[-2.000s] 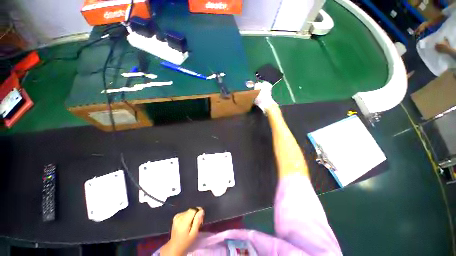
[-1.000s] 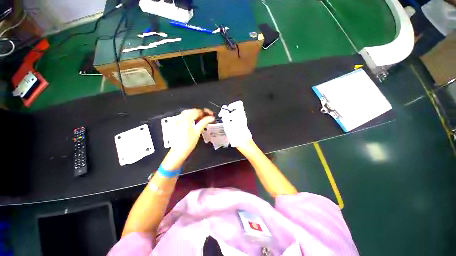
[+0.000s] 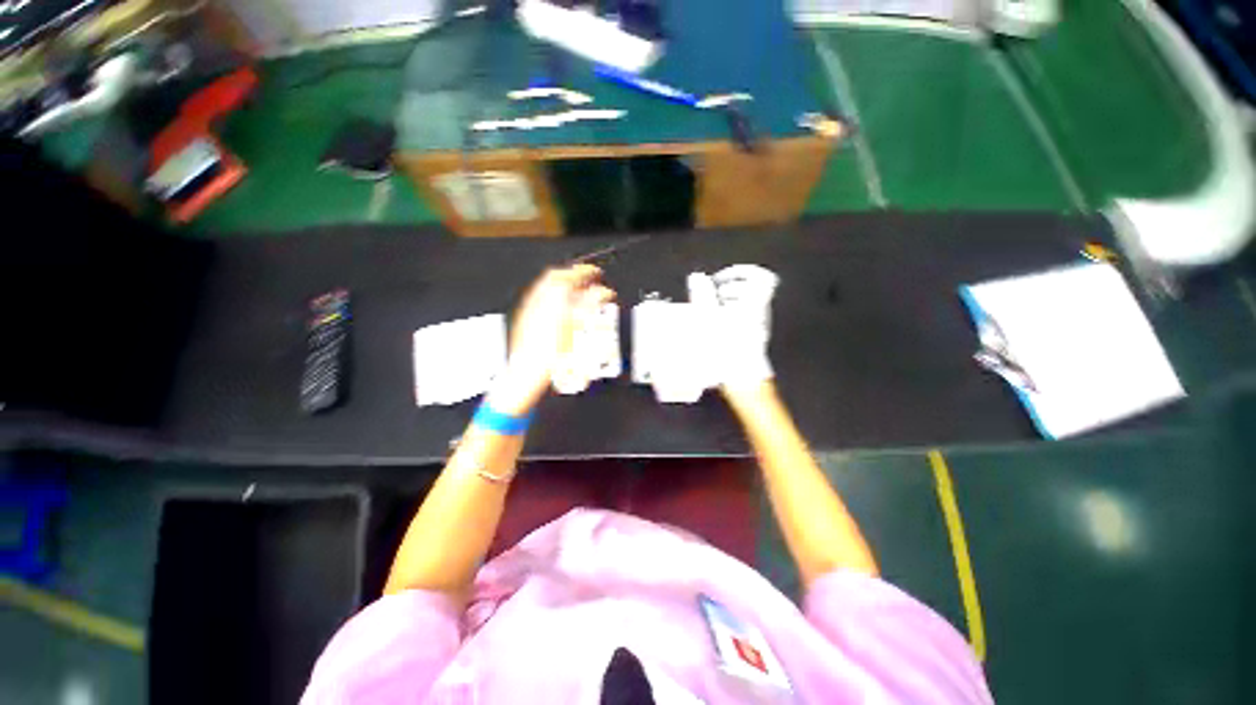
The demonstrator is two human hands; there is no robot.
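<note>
Three flat white units lie in a row on the black bench. The left unit (image 3: pixel 460 361) lies free. My left hand (image 3: pixel 551 328), bare with a blue wrist band, is over the middle unit (image 3: pixel 595 347) and covers part of it; its fingertips are near a thin dark cord. My right hand (image 3: pixel 741 324), in a white glove, is at the right side of the right unit (image 3: pixel 671 350); glove and unit blend in the blur. Whether either hand grips anything cannot be told.
A black remote control (image 3: pixel 327 351) lies at the left, a clipboard with paper (image 3: pixel 1081 347) at the right. Behind the bench stands a green-topped table (image 3: pixel 551 83) with a blue pen (image 3: pixel 645 86). A black bin (image 3: pixel 259 592) is below the bench. A red tray (image 3: pixel 200 163) lies back left.
The view has shifted, so the bench things sit further right. My hands have moved apart; the left is over the middle unit. Earlier my right hand reached to a black unit beyond the bench.
</note>
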